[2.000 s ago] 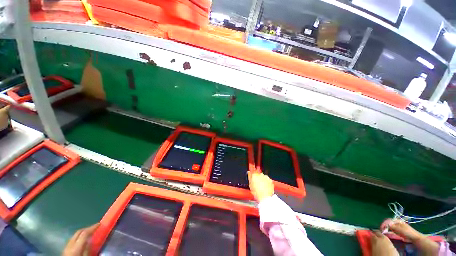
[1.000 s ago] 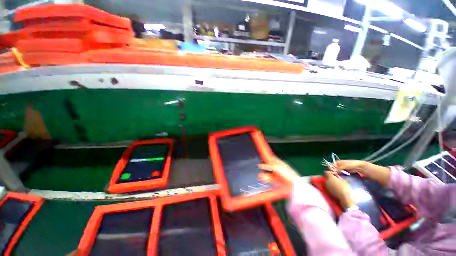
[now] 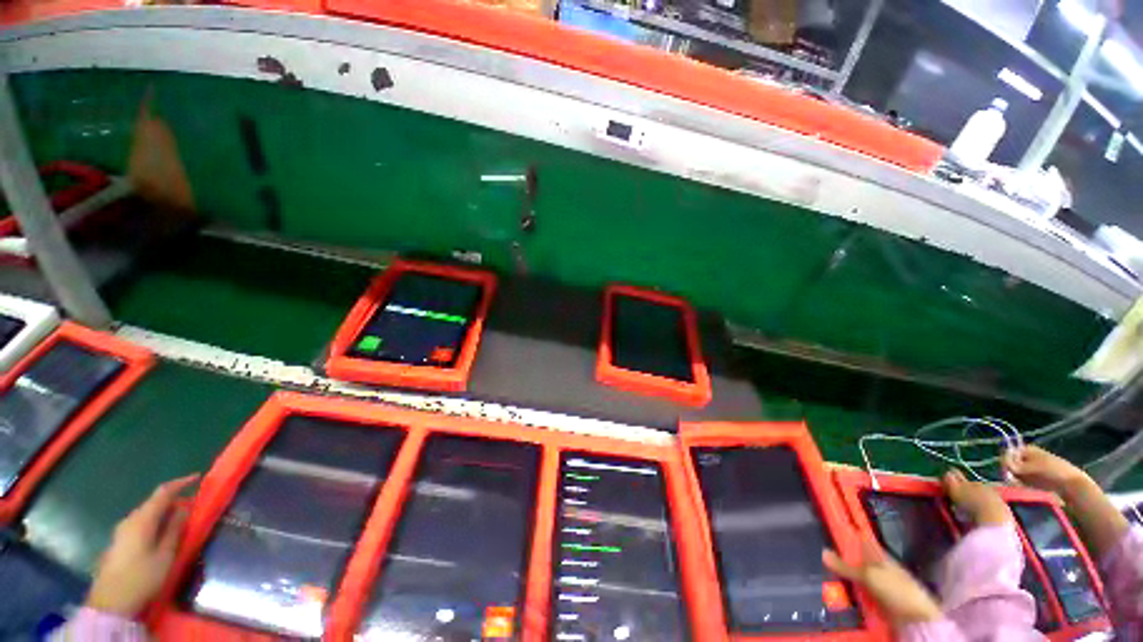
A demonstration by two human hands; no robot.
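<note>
A three-slot foam tray (image 3: 411, 433) holds three dark tablets; the right tablet (image 3: 614, 539) shows rows of white, green and red text. My left hand (image 3: 140, 552) grips the tray's left edge. A single-slot foam tray (image 3: 742, 434) with a dark tablet (image 3: 767, 533) lies against the right end of the big tray. My right hand (image 3: 884, 587) grips its lower right edge, fingertips by a small orange block on the screen. Beyond the rail, another single-slot tray (image 3: 399, 376) holds a tablet with a green band, and a third tray (image 3: 652, 386) holds a dark tablet.
At right, another person's hands (image 3: 984, 504) work with thin white cables (image 3: 955, 429) over a foam tray of tablets. A tray with a tablet (image 3: 75, 433) lies at left. A pale rail (image 3: 501, 410) crosses behind the big tray. A green panel (image 3: 376, 163) and white-edged shelf (image 3: 752, 176) stand beyond.
The single-slot tray in my right hand has moved down and right, from above the rail to beside the big tray. My left hand has come further into view.
</note>
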